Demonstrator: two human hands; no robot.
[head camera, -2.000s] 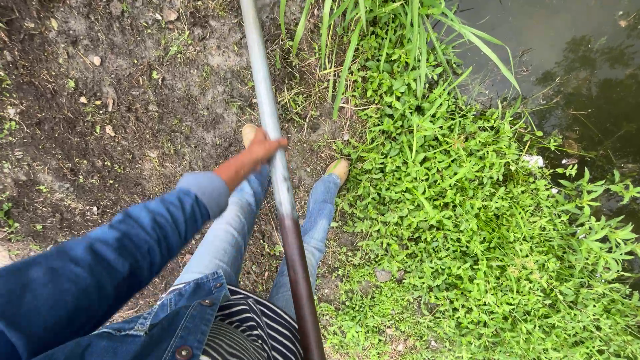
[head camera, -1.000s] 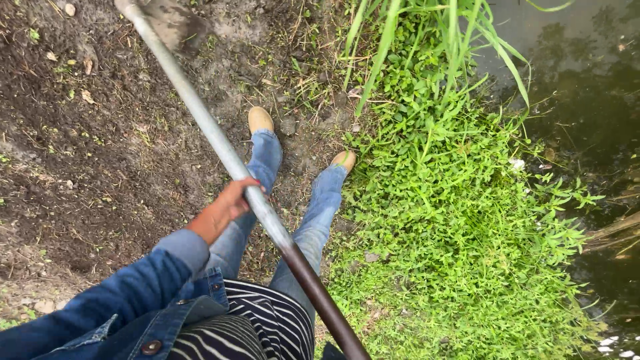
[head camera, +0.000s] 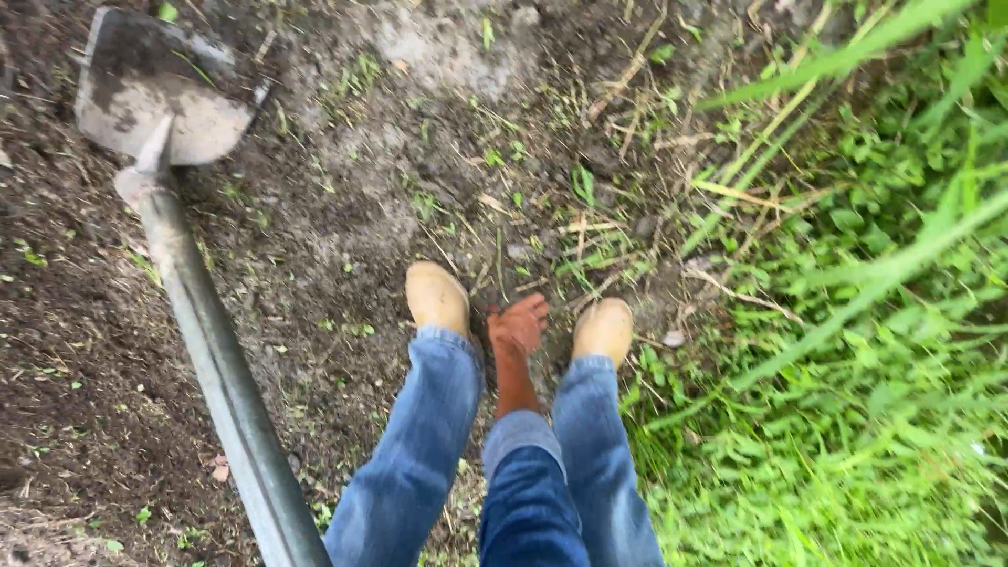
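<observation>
My right hand (head camera: 520, 324) is low between my two shoes, near the muddy ground, with its fingers somewhat apart and nothing visible in it. The hand is slightly blurred. A long-handled hoe lies at the left: its wide, mud-caked metal blade (head camera: 169, 98) rests on the soil at the upper left, and its grey handle (head camera: 228, 370) runs down past the bottom edge. My left hand is out of view, so whether it holds the handle is hidden. Cut stalks and bits of grass (head camera: 591, 236) lie just ahead of my right hand.
My tan shoes (head camera: 438, 295) stand on damp, dark soil (head camera: 346, 213) with small weeds. Dense low green plants (head camera: 827, 441) grow along the right side. Long grass blades (head camera: 882, 276) hang in from the upper right, close to the camera.
The hoe's handle has swung from across my legs to the left, and its blade has come into view. My left hand, earlier around the handle, has left the view; my right hand has appeared.
</observation>
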